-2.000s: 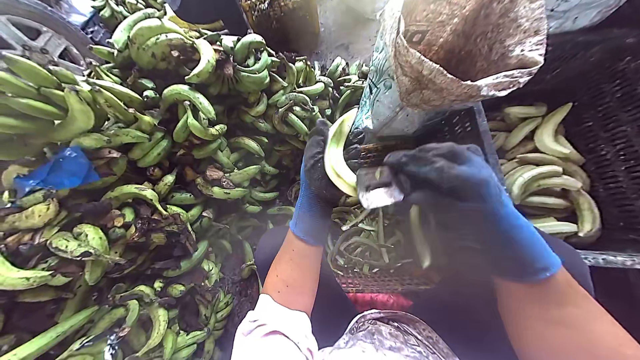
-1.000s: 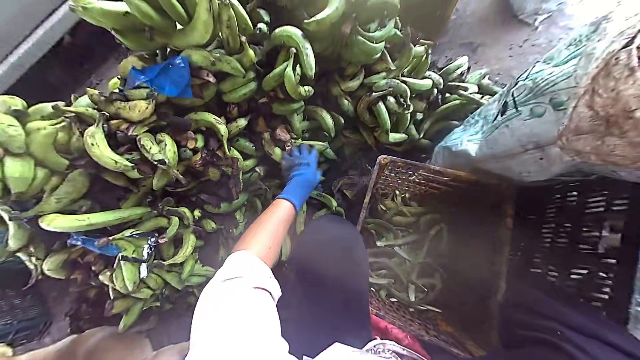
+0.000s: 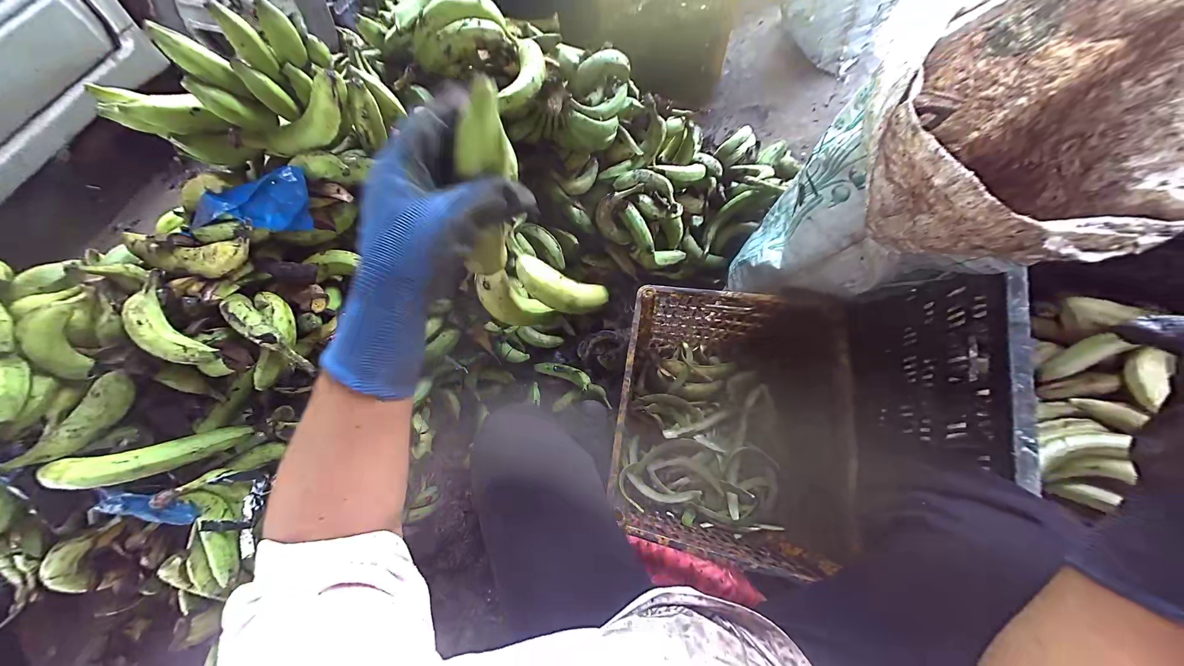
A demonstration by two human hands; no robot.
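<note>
My left hand (image 3: pixel 407 231), in a blue knit glove with dark palm and fingers, grips a green plantain (image 3: pixel 483 134) above the heap. The fruit stands roughly upright between thumb and fingers and is blurred. Just below it lie loose green plantains (image 3: pixel 560 287). My right hand (image 3: pixel 1156 444), also gloved, is at the right edge, mostly cut off, beside peeled plantains (image 3: pixel 1091 453) in a dark crate; a dark fingertip reaches over them. What it holds cannot be made out. Strips of green peel (image 3: pixel 694 472) lie in a brown plastic crate (image 3: pixel 624 398) between my hands.
A large heap of green plantains (image 3: pixel 166 324) covers the left side, with blue plastic scraps (image 3: pixel 259 199) on it. An open woven sack (image 3: pixel 888 185) stands behind the crates. Behind the heap is a yellowish container (image 3: pixel 661 46). My knee (image 3: pixel 546 499) is beside the peel crate.
Two seconds ago both hands were together over the crate, at a partly peeled plantain. A second ago my left hand reached into the heap; now it is raised with a green plantain, my right hand at the far right.
</note>
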